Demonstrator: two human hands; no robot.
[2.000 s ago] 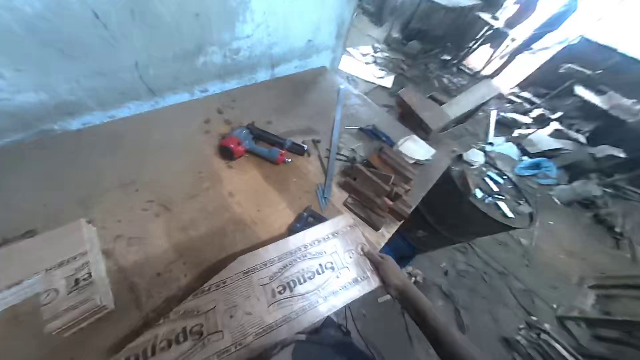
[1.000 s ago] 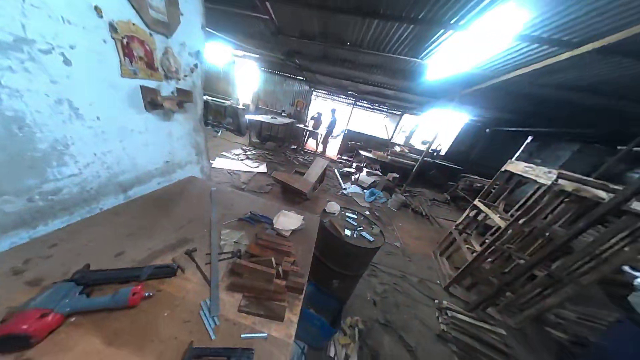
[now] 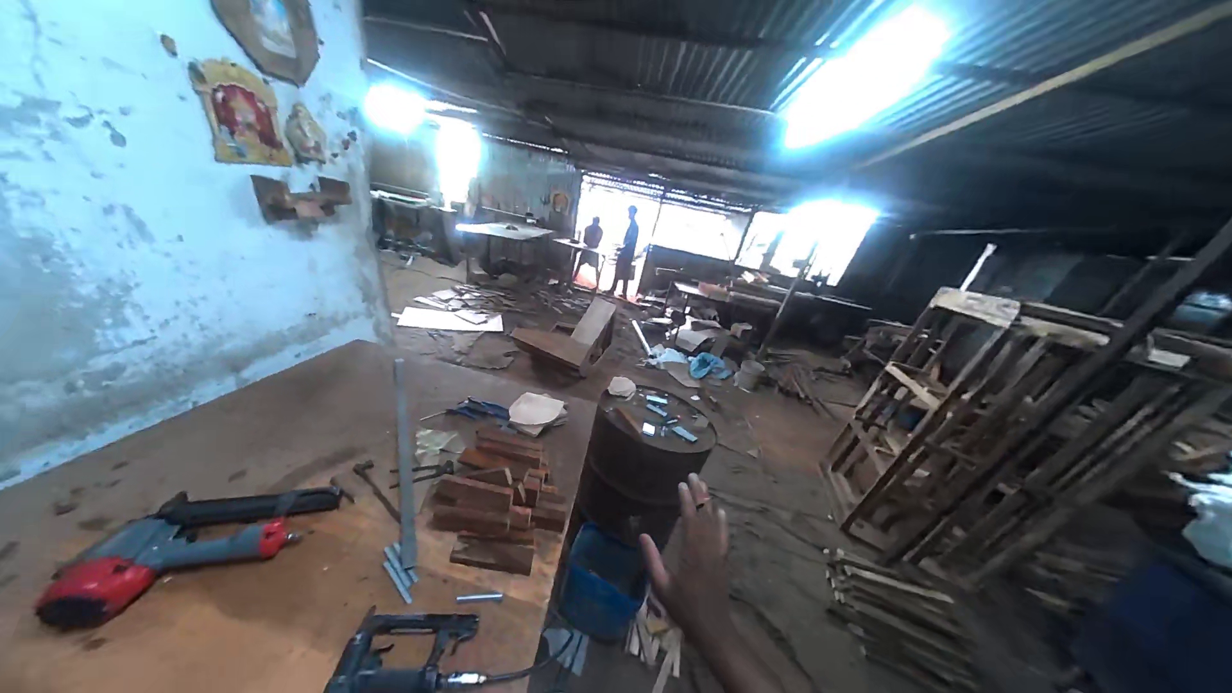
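Observation:
My right hand point(image 3: 695, 568) is raised beyond the bench's right edge, fingers spread, holding nothing; it shows in front of the floor beside a metal drum point(image 3: 640, 457). My left hand is out of view. On the wooden bench top point(image 3: 289, 626) lie a red and grey pneumatic nailer point(image 3: 164, 558) and a dark pneumatic stapler point(image 3: 404, 650) with a hose fitting. Between them and the drum are a flat metal bar point(image 3: 405, 472), strips of staples point(image 3: 397, 575), a hammer point(image 3: 377, 486) and a stack of brown wood blocks point(image 3: 496, 496).
A blue container point(image 3: 603, 582) stands below the bench edge, near the drum. Wooden frames point(image 3: 991, 423) lean at the right, with stacked slats point(image 3: 895, 621) on the floor. A plastered wall point(image 3: 173, 260) borders the bench at left. Two people point(image 3: 628, 250) stand far off by the doorway.
Two seconds ago a hand held a printed board over the bench; neither board nor hand shows one second ago. My right hand is now in view, without the board. The view has swung up.

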